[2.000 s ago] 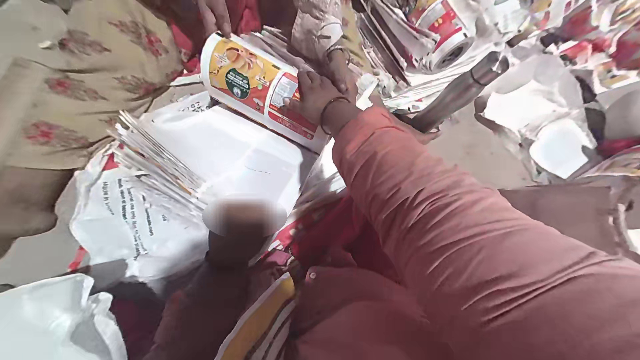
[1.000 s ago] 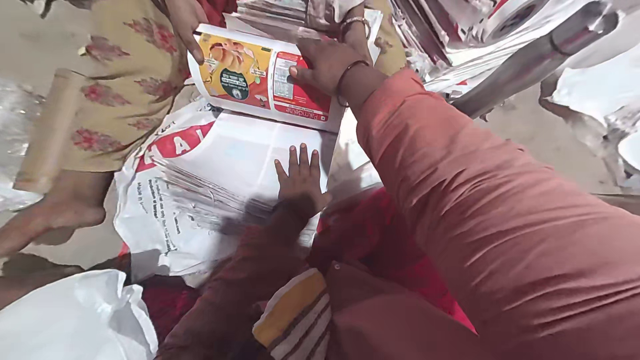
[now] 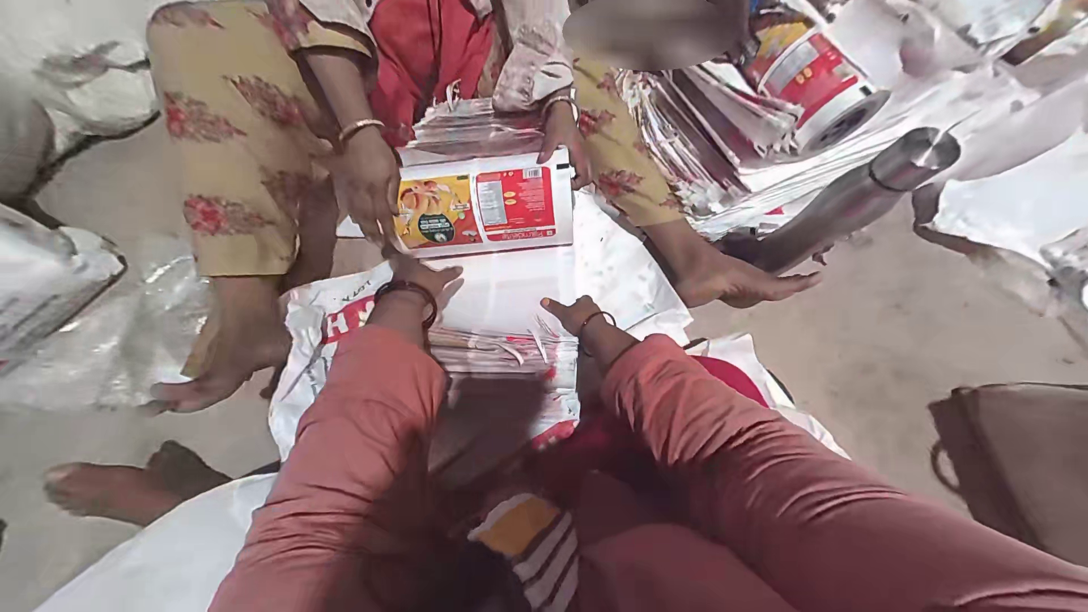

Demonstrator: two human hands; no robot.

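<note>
Between my arms lies a stack of printed packaging sheets, its top sheet white side up. My left hand rests at the stack's far left edge, beside the other person's hand, fingers spread. At the right edge is my right hand, thumb and fingers around the sheets' edge; how firmly it grips cannot be told. A printed sheet in yellow and red, partly curved up, lies across the far end. Both hands of the person opposite hold it at its two ends.
A white printed sack lies beneath the stack. The other person's feet flank it. At the right are a metal cylinder, fanned sheets, a printed film roll and a brown bag. Plastic sacks lie at the left.
My right hand has left the printed sheet and come down to the stack's right edge. My left hand has moved from the white sheet's middle to its left edge. The view has shifted.
</note>
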